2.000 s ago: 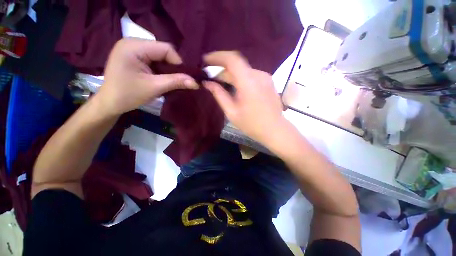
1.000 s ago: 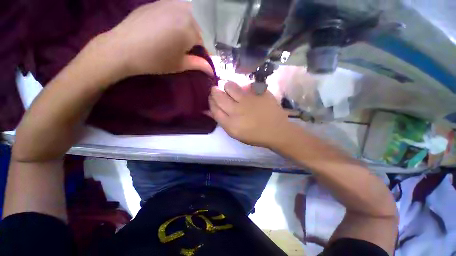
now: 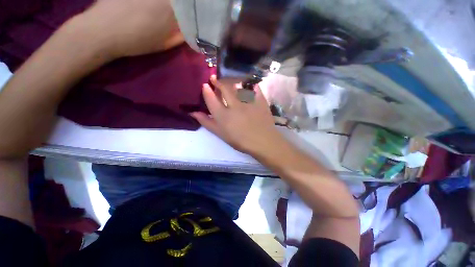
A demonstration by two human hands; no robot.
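Note:
The maroon garment piece (image 3: 135, 94) lies on the white table left of the needle area, its edge under the sewing machine head (image 3: 385, 78). My right hand (image 3: 239, 117) rests at the cloth's right edge beside the needle, fingertips on the maroon fabric; whether it pinches the cloth is unclear. My left hand (image 3: 151, 26) is at the top, over the cloth; its fingers are hidden behind the machine head. The presser foot area is mostly hidden by the head and my right fingers.
A tray with a green patterned packet (image 3: 385, 151) sits at the right. Clear plastic with a white scrap (image 3: 321, 108) lies right of the needle. The table's front edge (image 3: 156, 160) crosses above my lap. White and maroon cloth pieces (image 3: 416, 219) lie lower right, maroon cloth (image 3: 60, 214) lower left.
From holding the cloth away from the machine, both hands came to the needle. Since one second ago, my right fingers have spread over the cloth edge and the cloth is flatter; the view has shifted.

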